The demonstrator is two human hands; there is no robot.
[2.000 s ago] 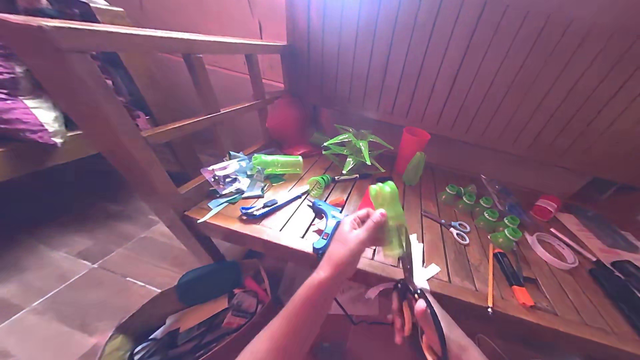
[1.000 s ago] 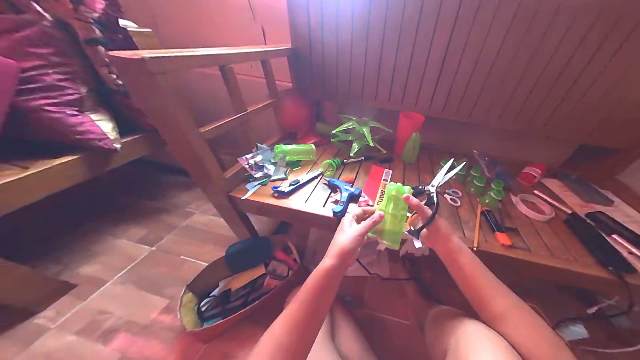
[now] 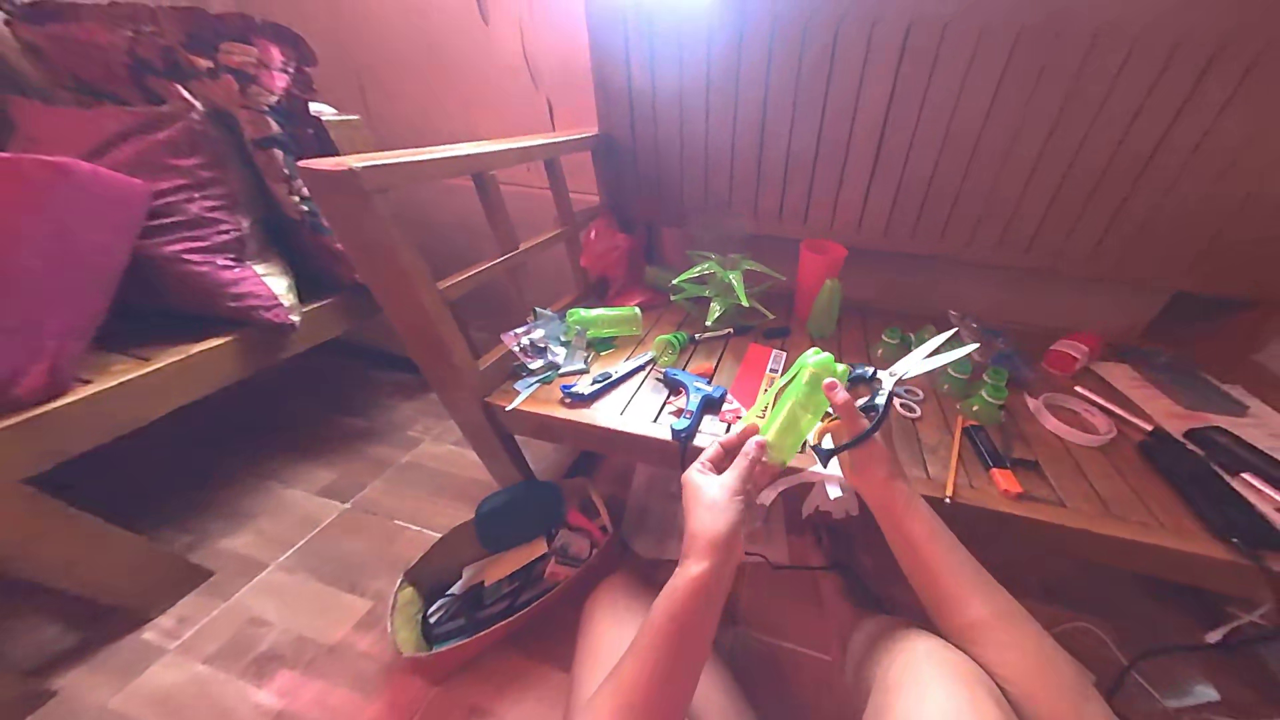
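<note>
My left hand point(image 3: 722, 480) pinches the lower end of a cut green plastic bottle piece point(image 3: 797, 410), which tilts up to the right. My right hand point(image 3: 852, 440) touches the piece's right side and also holds black-handled scissors point(image 3: 905, 375), their blades apart and pointing up and right, away from the plastic. Left of the piece, on the slatted wooden bench, lie a blue glue gun point(image 3: 692, 398) and a blue utility knife point(image 3: 608, 380). Behind the hands is a red card point(image 3: 755, 375). White strips point(image 3: 825, 485) hang near the bench's front edge.
A green plastic star-shaped form point(image 3: 725, 282), a red cup point(image 3: 820, 265) and a green bottle point(image 3: 604, 321) stand or lie farther back. At right are bottle tops point(image 3: 987, 395), a tape roll point(image 3: 1070, 418), a pencil point(image 3: 953, 460) and an orange-black marker point(image 3: 992, 460). A filled basket point(image 3: 500, 600) sits on the floor.
Two seconds ago the scissors pointed up beside the plastic, low at the bench edge; they have been raised and turned right. The right hand now touches the plastic too. The view has shifted left.
</note>
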